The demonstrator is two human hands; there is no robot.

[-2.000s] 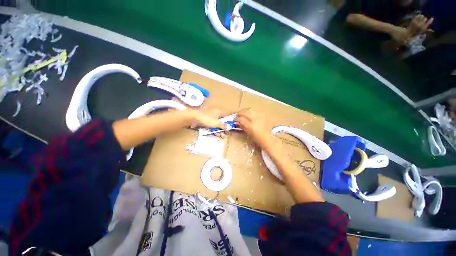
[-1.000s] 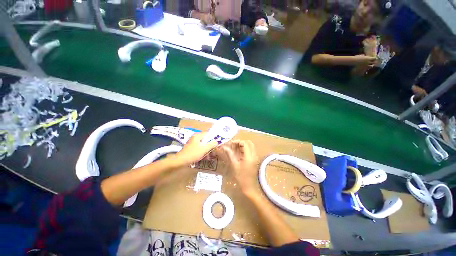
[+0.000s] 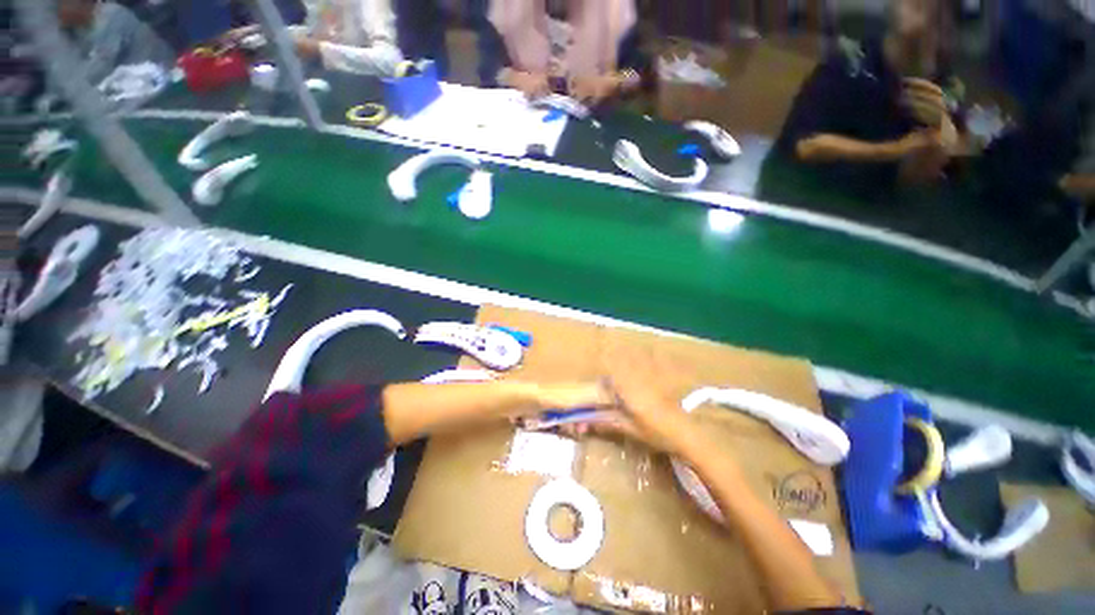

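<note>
My left hand (image 3: 574, 398) holds a small white-and-blue piece (image 3: 569, 418), likely an open neck fan half, above the cardboard mat (image 3: 444, 517). My right hand (image 3: 633, 411) is blurred and meets the left at the piece; its grip cannot be told. A white tape roll (image 3: 563, 524) lies nearer me, with a white patch (image 3: 540, 453) above it. An open neck fan half with a blue part (image 3: 472, 342) lies at the mat's upper left, near a curved white arm (image 3: 327, 340). Another neck fan (image 3: 778, 423) lies at right, partly hidden by my right forearm.
A blue tape dispenser (image 3: 880, 471) stands right of the mat, beside more white arms (image 3: 987, 535). Liner scraps (image 3: 162, 300) are heaped at left. The green conveyor (image 3: 576, 246) carries white units (image 3: 440, 172). People work across it.
The view has tilted up, showing more of the far side. The white rounded end raised in my left hand a second ago is lowered, and my hands have come together over the piece.
</note>
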